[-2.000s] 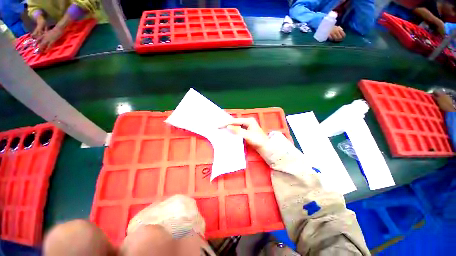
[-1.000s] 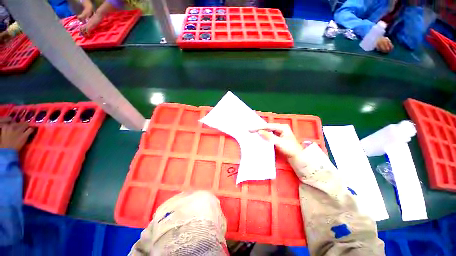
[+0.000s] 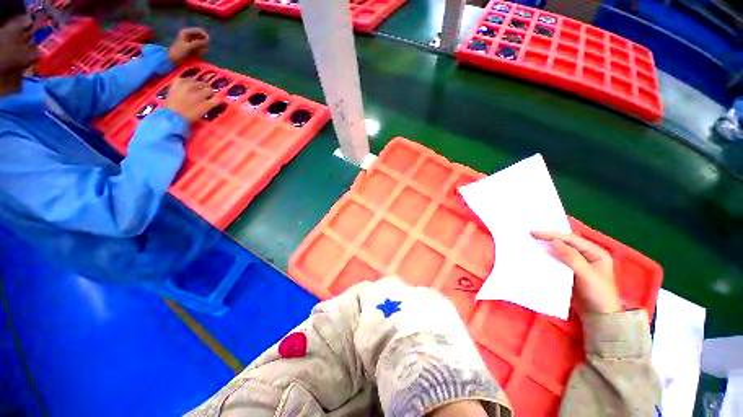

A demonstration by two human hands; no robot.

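The empty orange-red compartment tray [image 3: 407,213] lies at an angle in front of me, with a dark handwritten mark in one pocket. My right hand [image 3: 582,265] pinches a white sheet [image 3: 525,236] between thumb and fingers. The sheet is held over the tray's right part and hides several pockets. My left sleeve is bent across the tray's near edge. Only a bit of left wrist shows past its cuff at the bottom edge; my left hand is cut off.
A grey-white post [image 3: 338,81] stands behind the tray. At left, a person in blue sleeves has both hands at a parts tray [image 3: 220,163] with dark discs. Another parts tray [image 3: 570,57] lies across the green belt [image 3: 415,89]. Spare white sheets [image 3: 678,342] lie at right.
The view has swung left, so my tray now appears tilted and the neighbour at left shows more fully. One neighbour's hand is raised off their tray. My right hand still holds the sheet.
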